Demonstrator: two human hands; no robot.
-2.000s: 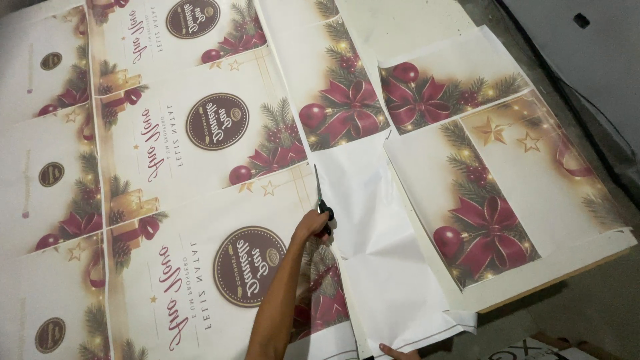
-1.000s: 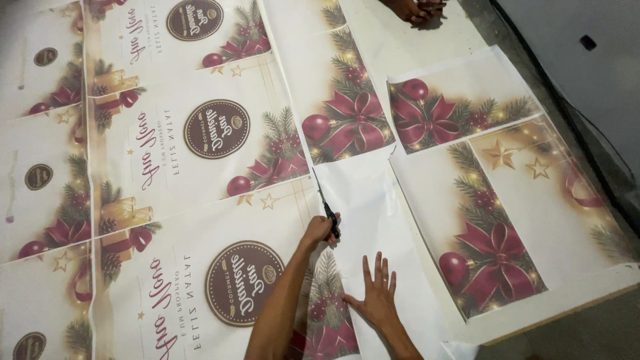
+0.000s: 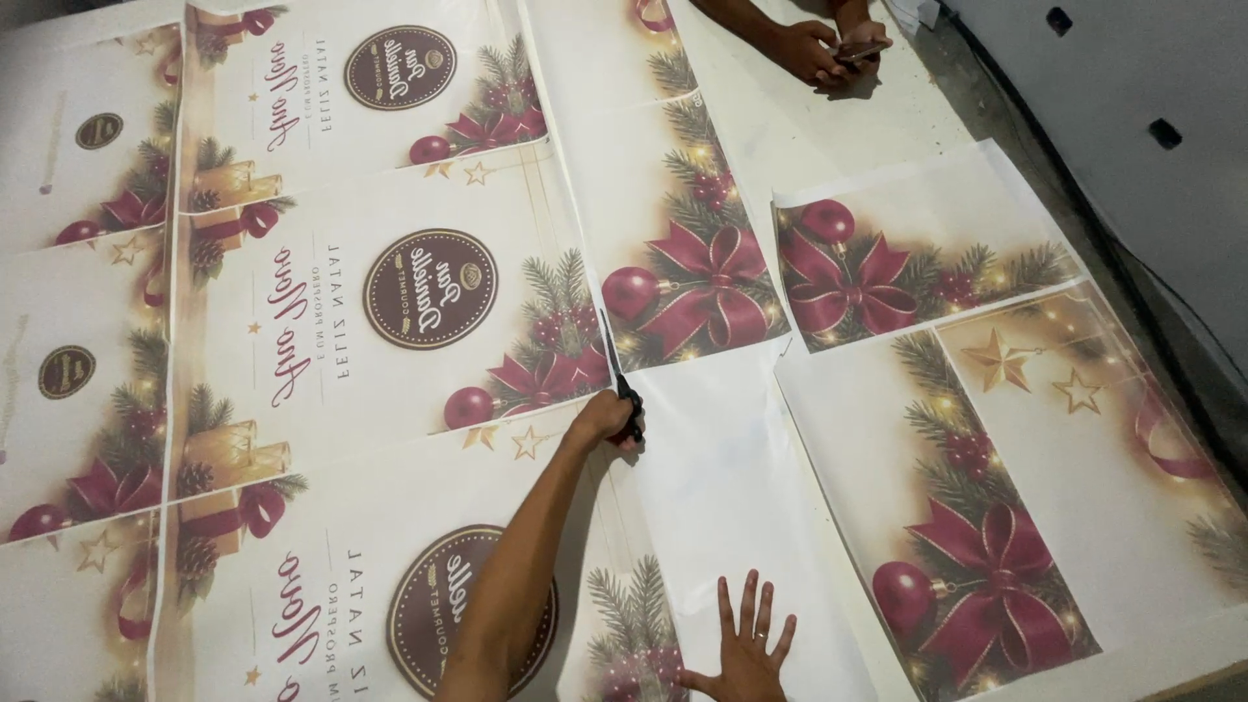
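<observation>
A large white sheet printed with mirrored Christmas designs [image 3: 429, 390] covers the left and middle of the table. My left hand [image 3: 606, 419] is closed around the black handles of a pair of scissors [image 3: 629, 405], whose blades point up along the border between the printed panels and a strip with a red bow [image 3: 717, 278]. My right hand [image 3: 746, 643] lies palm down with fingers spread at the bottom, on the blank white part of the sheet [image 3: 736, 487]. It holds nothing and wears a ring. Which arm belongs to which side is judged from the arms' positions.
Separate printed pieces with bows and stars lie at the right, one [image 3: 936, 244] above a larger one [image 3: 1033, 468]. Another person's hands [image 3: 829, 54] hold a phone [image 3: 861, 49] over the table [image 3: 848, 136] at the top. A dark cable [image 3: 1063, 175] runs beyond the table's right edge.
The hand with the scissors has moved up along the border. My other hand, at the bottom edge two seconds ago, now lies spread on the sheet. The other person's hands have come into view.
</observation>
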